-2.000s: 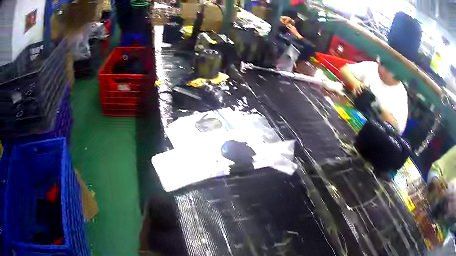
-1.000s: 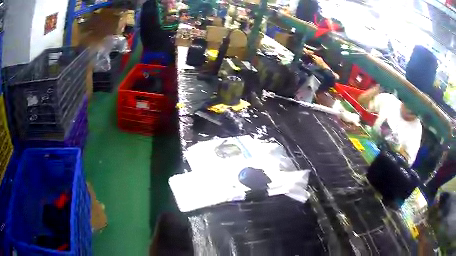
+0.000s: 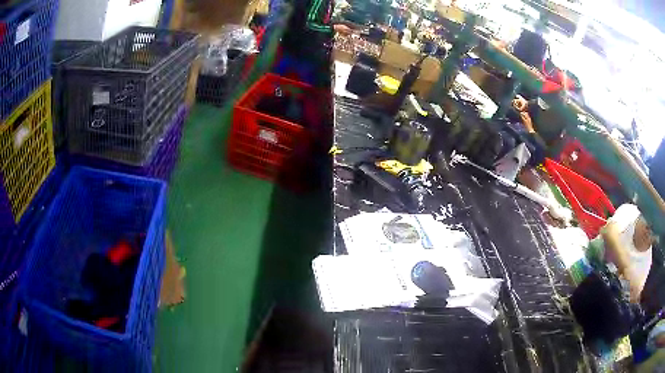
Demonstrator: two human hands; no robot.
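Observation:
Neither of my hands is in view. Nearest in front of me, flat white printed cartons (image 3: 364,280) lie overlapping on the bench covered in shiny black sheeting (image 3: 415,342). The front carton shows a black round picture with a blue mark. The carton behind it (image 3: 357,229) shows a grey round picture and a thin blue strip. Their right ends look creased or folded.
A blue crate (image 3: 149,251) with black and red things inside stands at the left. Grey (image 3: 109,116), yellow (image 3: 29,156) and red (image 3: 266,142) crates stand along the green floor (image 3: 211,240). A person in white (image 3: 638,255) is across the bench at right.
The view has swung to the left, so the bench and cartons now sit further right and more crates show at the left. The cartons lie as before.

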